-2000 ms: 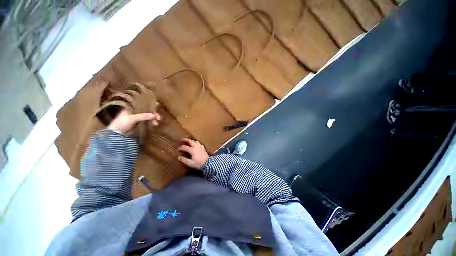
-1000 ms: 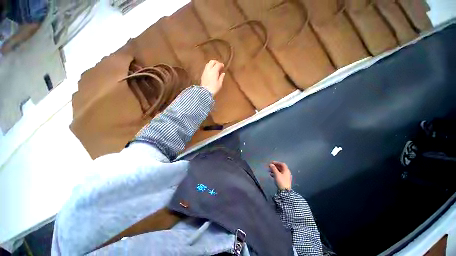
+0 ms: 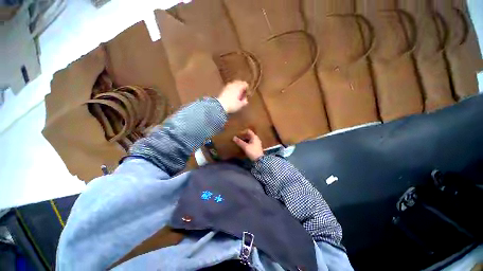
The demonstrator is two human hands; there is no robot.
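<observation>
Overlapped brown bag panels (image 3: 296, 114) lie in a row, each with a thin looped handle. The nearest panel (image 3: 193, 79) has handle loops (image 3: 257, 66) lying close together. My left hand (image 3: 234, 97) is at the lower end of these loops with its fingers curled; whether it grips a handle is not clear. My right hand (image 3: 250, 145) is over the near edge of the same panel, fingers bent; its grip is not clear. A thick stack of panels (image 3: 69, 124) with bunched handles (image 3: 124, 108) lies to the left, partly behind my left sleeve.
The white table covering (image 3: 24, 174) shows at the left. A small dark item (image 3: 211, 148) and a whitish piece (image 3: 200, 157) are by my apron. The dark floor has a white scrap (image 3: 331, 180). Another person's shoes (image 3: 407, 199) are at the right.
My right hand has come from over the floor to the panel's near edge. The view has shifted. White now shows between the stack and the row, and handle loops lie closer together beside my left hand.
</observation>
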